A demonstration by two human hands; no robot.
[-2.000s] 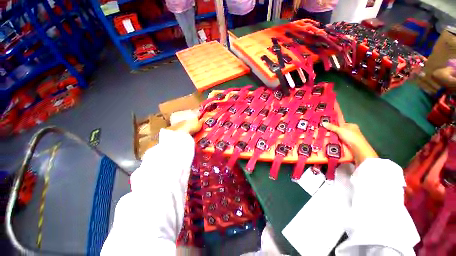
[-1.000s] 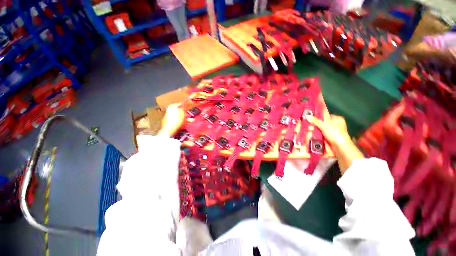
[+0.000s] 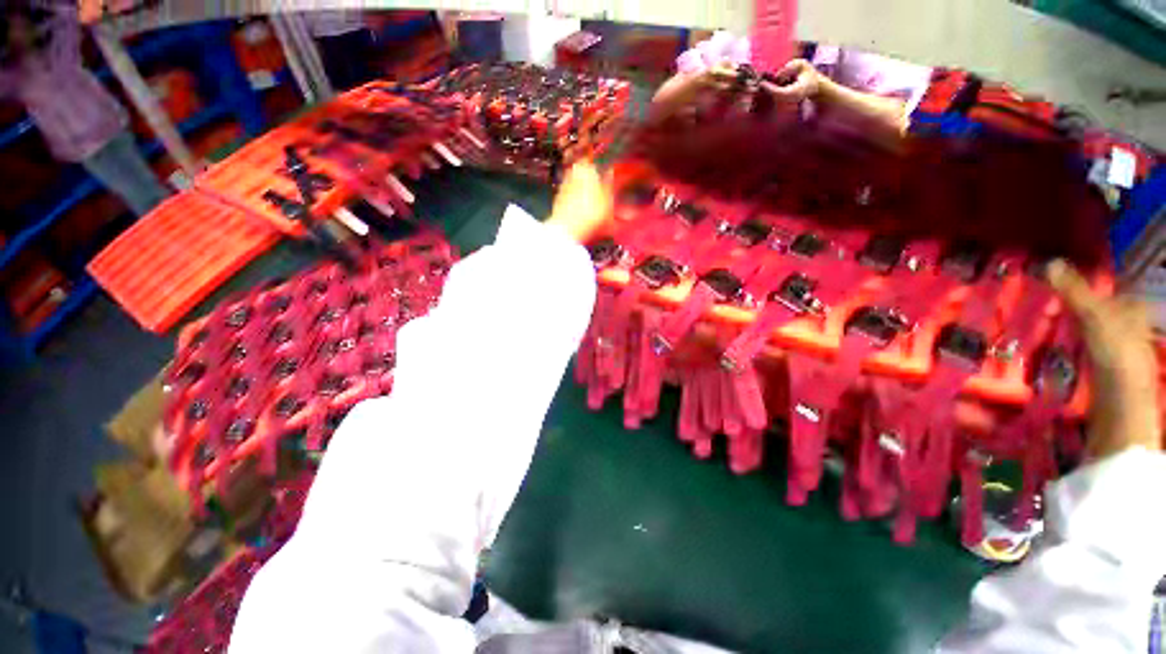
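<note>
A full orange-red watch tray (image 3: 831, 335) lies on top of a stack on the green bench, its rows of dark watch cases (image 3: 876, 323) facing up. Crimson straps (image 3: 806, 447) hang over its near edge. My left hand (image 3: 582, 205), blurred, is at the tray's left edge. My right hand (image 3: 1115, 351), also blurred, grips its right edge with the thumb side on top. The fingers under the tray are hidden. Another tray of red watches (image 3: 288, 339) rests at the bench's left side, partly behind my left sleeve.
Orange trays with black watches (image 3: 345, 166) stand at left rear, beside an empty orange tray (image 3: 179, 262). Another person's hands (image 3: 767, 83) work across the bench. A clear round container (image 3: 1001, 543) is by my right sleeve. Open cartons (image 3: 141, 511) stand at lower left.
The view has turned right. The tray of red watches I held is now at the left, out of my hands. Both hands have moved right to the stacked tray.
</note>
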